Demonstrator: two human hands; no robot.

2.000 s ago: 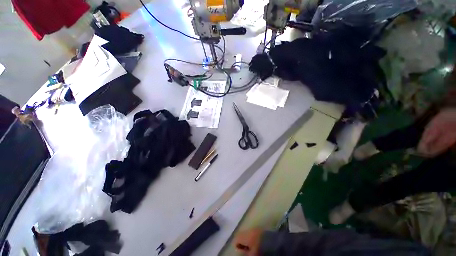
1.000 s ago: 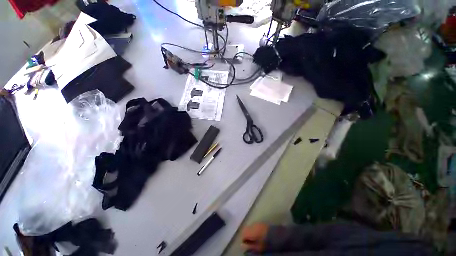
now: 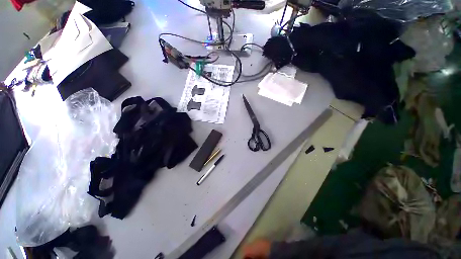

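A dark stack of strips (image 3: 204, 244) lies against the long grey steel ruler (image 3: 263, 174) at the bottom of the view. My right hand (image 3: 257, 249) is at the bottom edge, right of the stack, blurred and partly cut off; its fingers cannot be made out. My left hand is not in view. Black shears (image 3: 254, 126) lie on the table with the blades pointing away. A dark block (image 3: 205, 150), a brass-coloured pen (image 3: 213, 157) and a white marker (image 3: 210, 170) lie left of the shears. A tangled black bundle (image 3: 146, 146) lies further left.
Clear plastic (image 3: 60, 167) covers the left side. A spec sheet (image 3: 208, 93), cables and two machine stands (image 3: 221, 30) are at the back. A black heap (image 3: 349, 60) lies back right. Small offcuts (image 3: 310, 149) lie on the green-yellow ledge (image 3: 290, 195). Cloth bundles (image 3: 397, 202) are on the green floor.
The view has shifted slightly. A person's arm and feet at the right have left the picture. My right hand sits lower and is more cut off. The tools on the table have not moved.
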